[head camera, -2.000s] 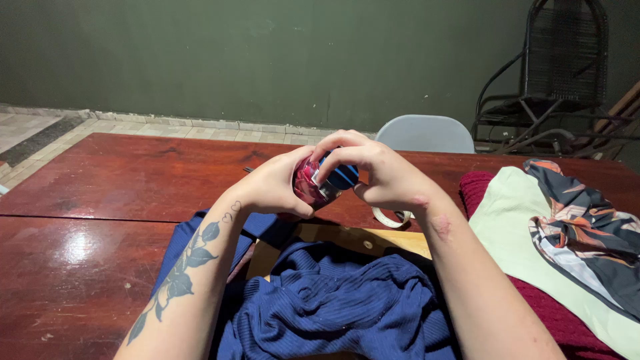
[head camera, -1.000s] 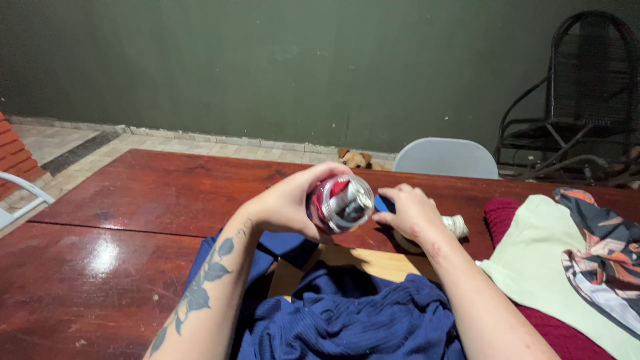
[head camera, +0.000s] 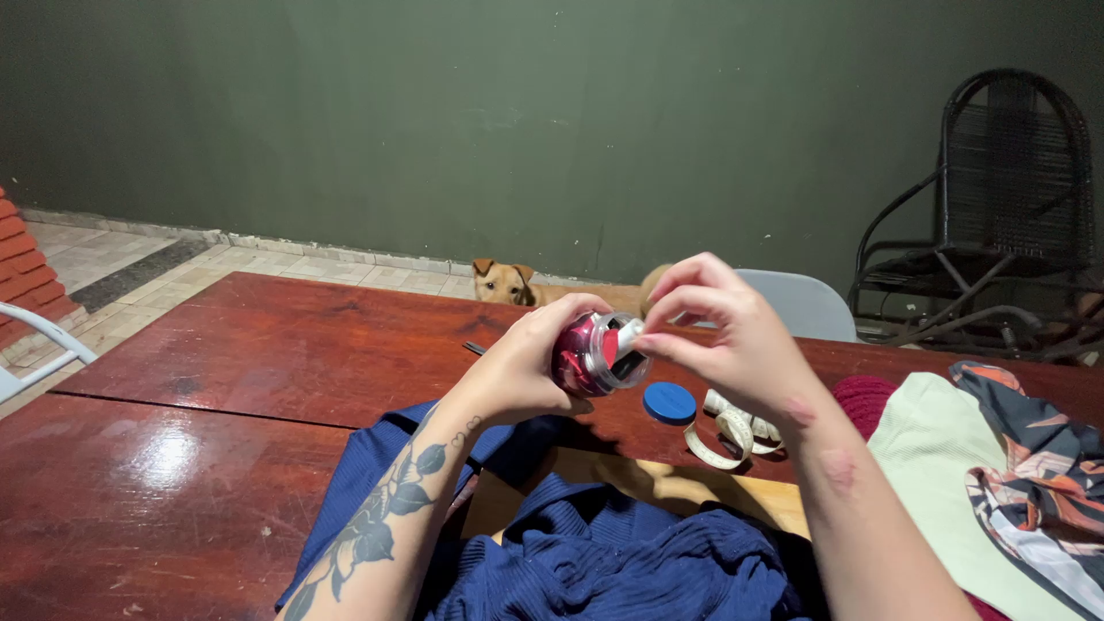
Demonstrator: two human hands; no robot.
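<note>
My left hand holds a clear plastic jar tilted, its open mouth toward the right. Red, black and white items show inside the jar. The fingers of my right hand pinch a small white item at the jar's mouth; what it is cannot be told. A round blue lid lies on the wooden table, below the jar and to its right. Beside the lid is a loosely coiled measuring tape. Navy ribbed fabric lies bunched in front of me, partly over a light wooden board.
Maroon, pale green and patterned fabrics lie at the table's right. Behind the table stand a dog, a grey chair and a black woven chair. Another chair is at the left.
The blue lid was on the jar under my right hand; now it lies on the table. My right hand has moved from the lid to the jar's mouth. The dog has come into view.
</note>
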